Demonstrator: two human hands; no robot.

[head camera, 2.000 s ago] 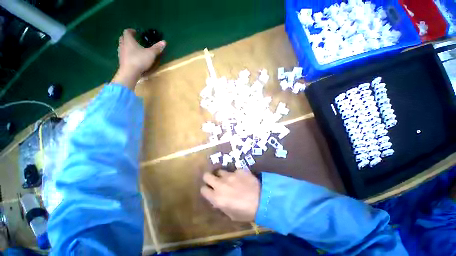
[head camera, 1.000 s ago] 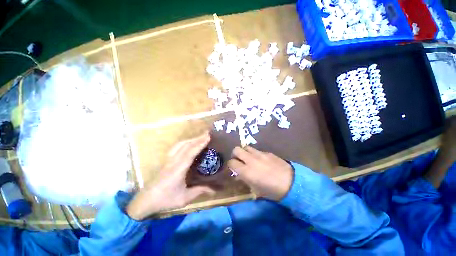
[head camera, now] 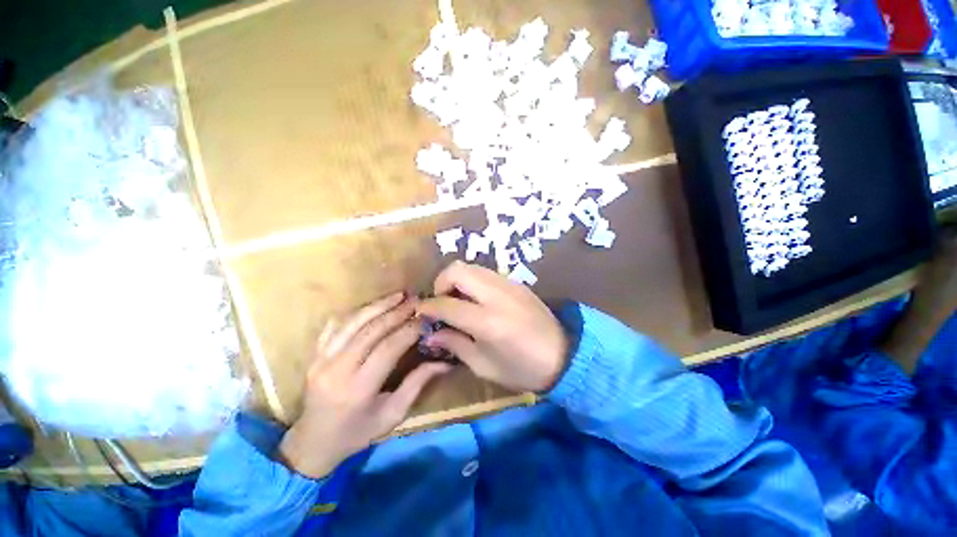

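Note:
A dark round fixture lies on the bench near its front edge, mostly hidden under my hands. My left hand curls around its left side, fingertips and thumb at its rim. My right hand is over its top and right side, fingers bent and fingertips down on it. Whether a small part is between the right fingertips is hidden. A loose pile of white plastic parts lies just beyond my hands. More white parts stand in close rows on the black tray at the right.
A glaring clear plastic bag lies at the left. A blue bin of white parts is at the top right, with a red bin beyond. Pale tape lines cross the bench. Another person's blue sleeve is at the lower right.
My left hand has come from the green surface at the upper left to the front of the bench, with the dark round fixture. My right hand has moved from beside the fixture onto it.

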